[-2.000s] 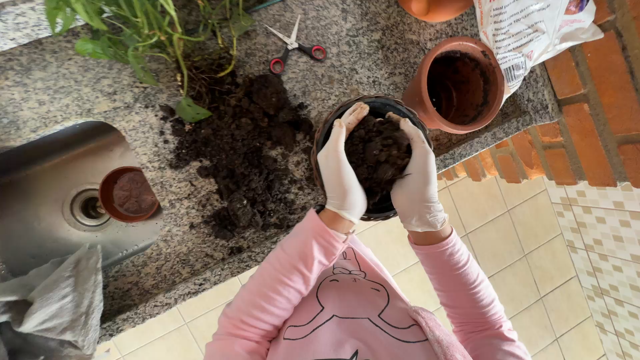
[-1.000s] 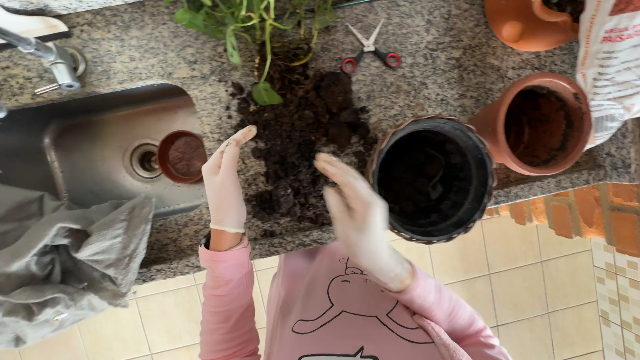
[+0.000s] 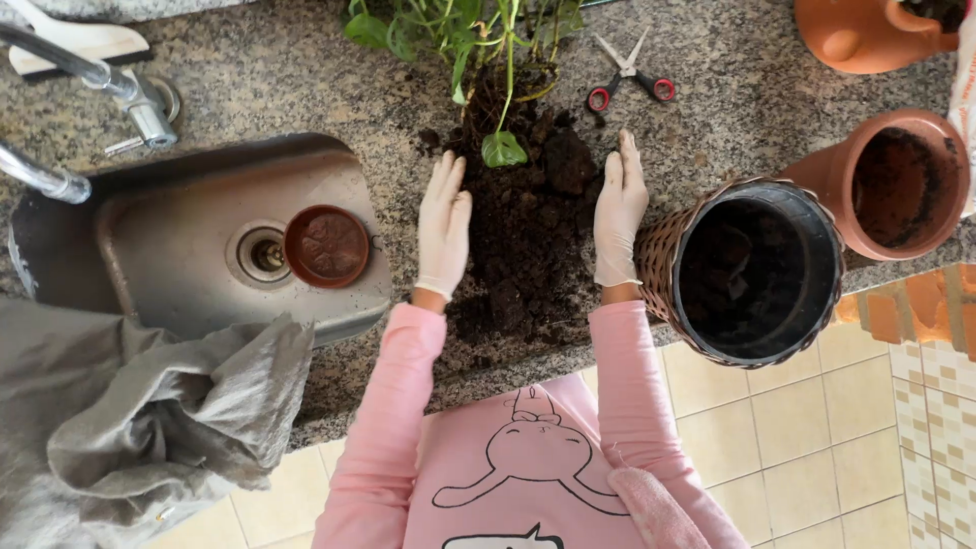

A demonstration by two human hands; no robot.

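Note:
A heap of dark soil (image 3: 526,229) lies on the speckled granite counter. My left hand (image 3: 444,225), in a white glove, is upright along the heap's left edge, holding nothing. Along the right edge stands my gloved right hand (image 3: 621,206), also empty, its palm facing the soil. Above the heap rests a leafy green plant (image 3: 457,38) with bare roots showing. Right of my right hand is a wicker-covered pot with a black liner (image 3: 759,274), some soil inside. Beyond it a terracotta-coloured pot (image 3: 903,187) lies tilted, with soil residue on its wall.
Red-and-black scissors (image 3: 627,72) lie spread near the plant. At left are a steel sink (image 3: 183,229) holding a small brown saucer (image 3: 326,246), a faucet (image 3: 141,107), a squeegee (image 3: 76,38) and a grey cloth (image 3: 152,404). An orange pot (image 3: 862,38) is at upper right.
Two seconds ago both hands held a clump of soil over the wicker-covered pot. Both have since moved left to the heap; the right hand now stands at its right side. The view has shifted left.

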